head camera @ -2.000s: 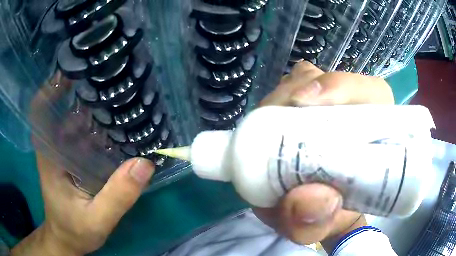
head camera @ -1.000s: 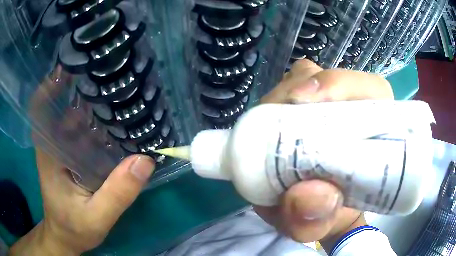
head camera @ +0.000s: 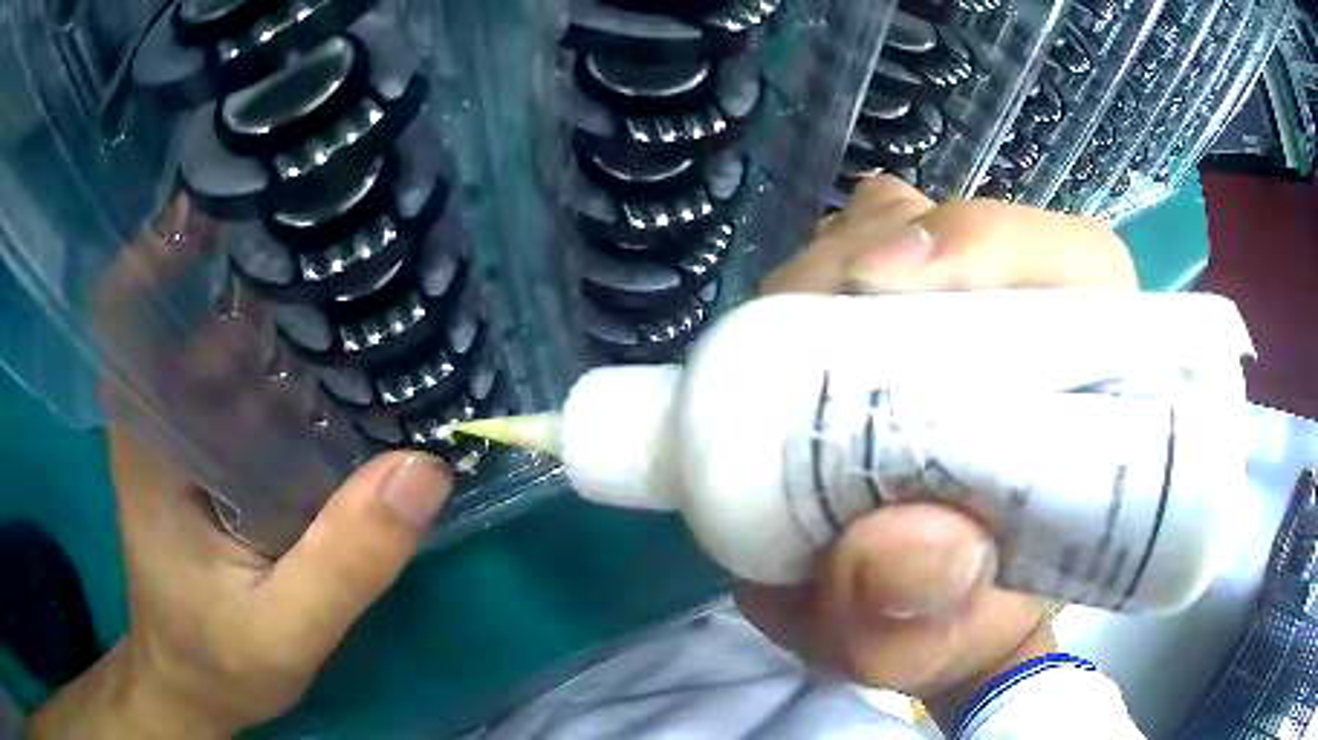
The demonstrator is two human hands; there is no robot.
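My right hand grips a white squeeze bottle with a printed label, lying nearly level. Its pale yellow nozzle points left, with the tip at the lowest black part of the left column. My left hand holds the near left edge of a clear plastic tray, thumb in front and fingers behind it, seen through the plastic. The tray holds columns of glossy black curved parts with bright silvery spots. The bottle and right hand hide the tray's lower middle edge.
A green surface lies below the tray. A ribbed clear and dark object is at the lower right edge. A dark red area shows at the right. A dark object is at the lower left. White clothing shows at the bottom.
The bottle and its nozzle have shifted very slightly right, and the tray's black parts sit slightly differently in view. Both hands keep their holds.
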